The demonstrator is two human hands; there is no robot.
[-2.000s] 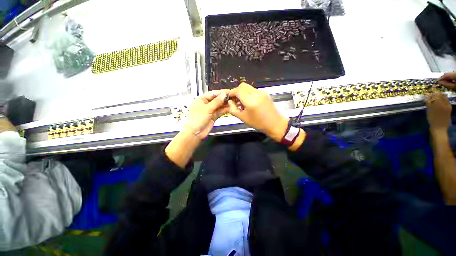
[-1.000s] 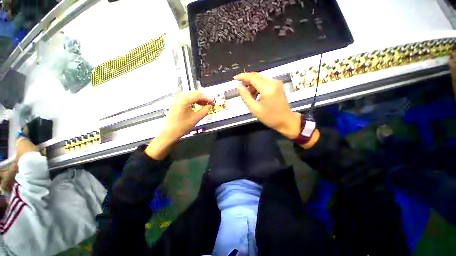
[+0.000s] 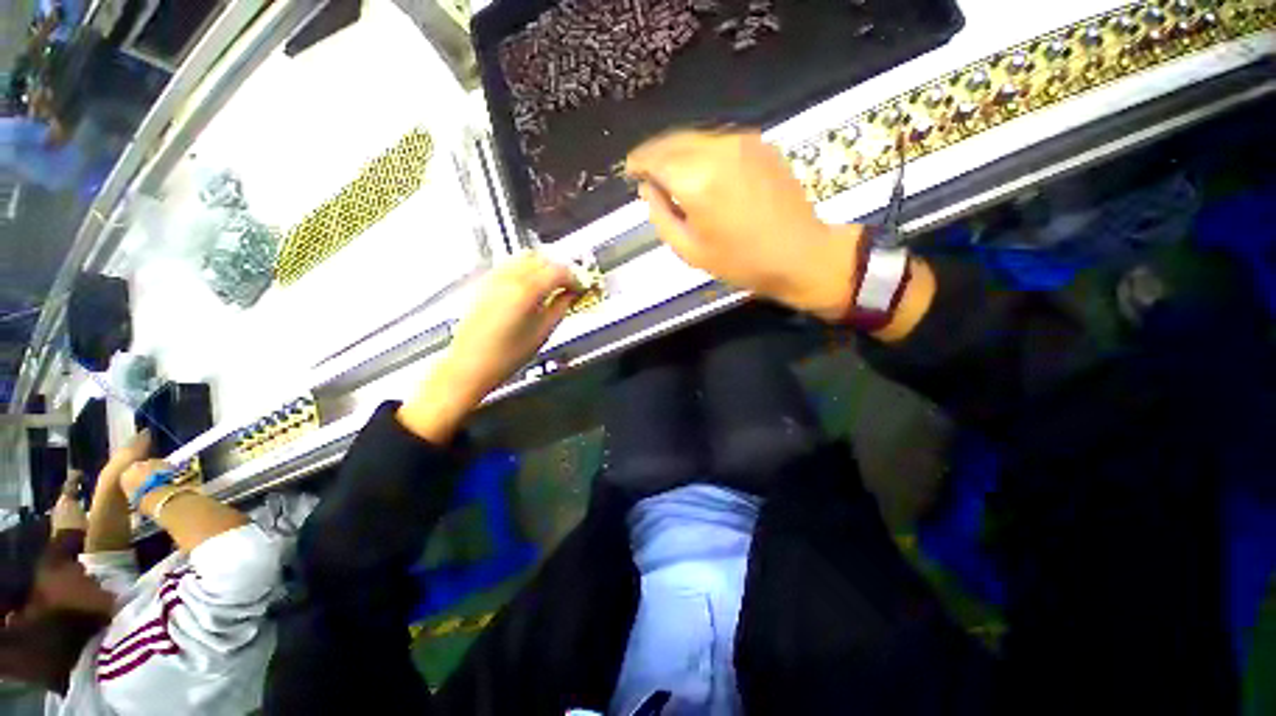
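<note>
A small yellow-and-white circuit board panel [image 3: 585, 290] lies in the silver conveyor rail [image 3: 658, 298]. My left hand [image 3: 507, 319] is at its left end, fingertips together at the board; whether they pinch a part is too small to tell. My right hand [image 3: 735, 207], blurred, is over the front edge of the black parts tray [image 3: 588, 133], thumb and finger close together. I cannot tell if it holds anything. Dark cylindrical components [image 3: 595, 53] lie heaped in the tray's back left, a few loose near the front. A dark red wrist strap [image 3: 880, 280] is on my right wrist.
Filled boards [image 3: 1036, 84] run along the rail at right; another board [image 3: 277, 427] is at left. A yellow component block [image 3: 357, 207] and a crumpled plastic bag [image 3: 238, 255] lie on the bench. A person [image 3: 189, 616] works at far left.
My hands have parted: the right went from the left hand to the tray's front edge, while the left came down at the board. The view has turned and shifted left, showing more of the neighbour.
</note>
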